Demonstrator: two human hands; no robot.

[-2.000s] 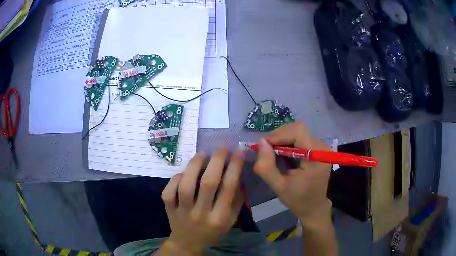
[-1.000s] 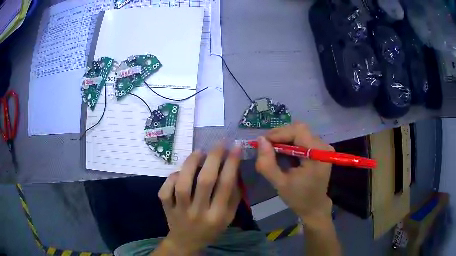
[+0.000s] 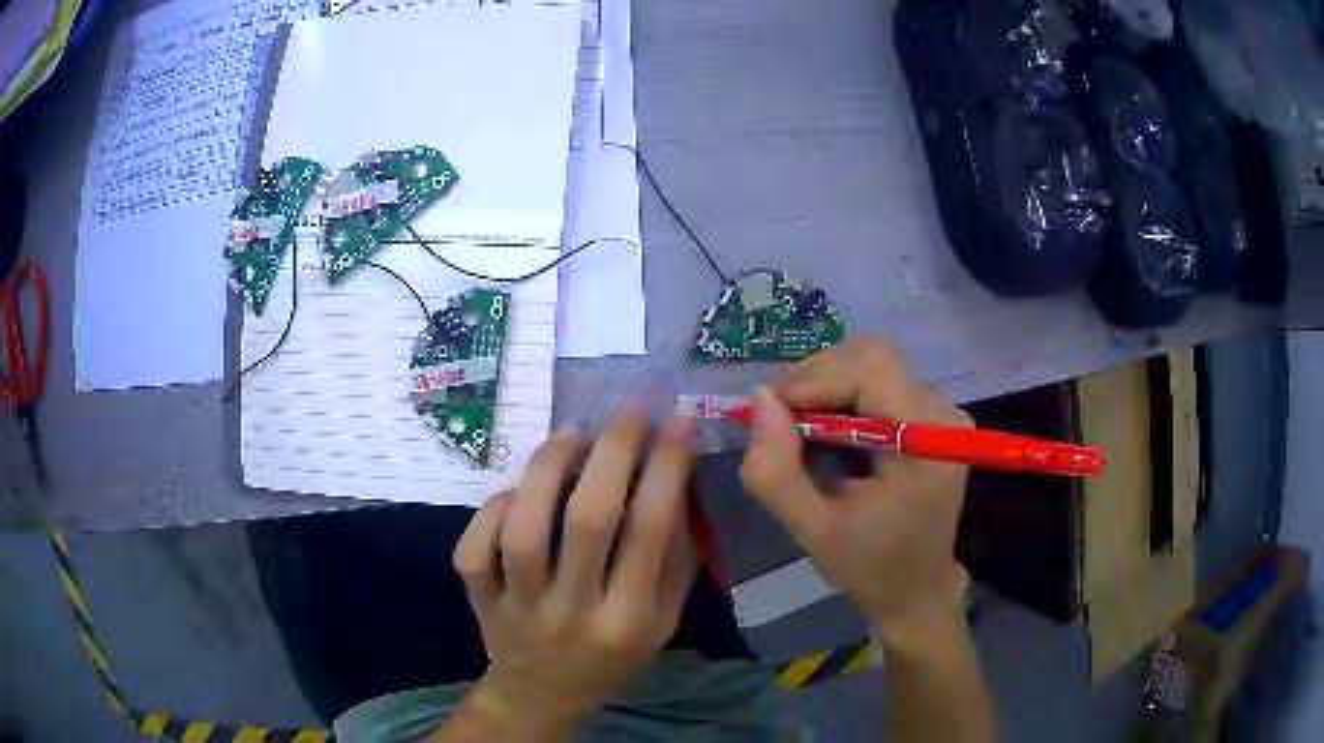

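My right hand (image 3: 864,486) grips a red marker pen (image 3: 958,447), its tip on a whitish label strip (image 3: 709,408) with red writing, flat on the desk near the front edge. My left hand (image 3: 588,559) lies flat with fingers spread, its index fingertip at the strip's left end. A green circuit board (image 3: 770,318) without a visible label lies just behind the strip, its black wire curling back left. Three green boards with red-marked labels lie at the notebook (image 3: 421,102): one at its left edge (image 3: 269,232), one at centre (image 3: 385,211), one on the lined page (image 3: 462,378).
Printed sheets (image 3: 160,218) lie under and beside the notebook. Red-handled scissors (image 3: 23,349) are at the left edge. Black moulded housings (image 3: 1016,189) with shiny film stand at the right. A cardboard piece (image 3: 1125,537) is below the desk edge at right.
More red marks show on the strip under the pen tip. The hands hold nearly the same place. The notebook and boards appear slightly further left and up in the view.
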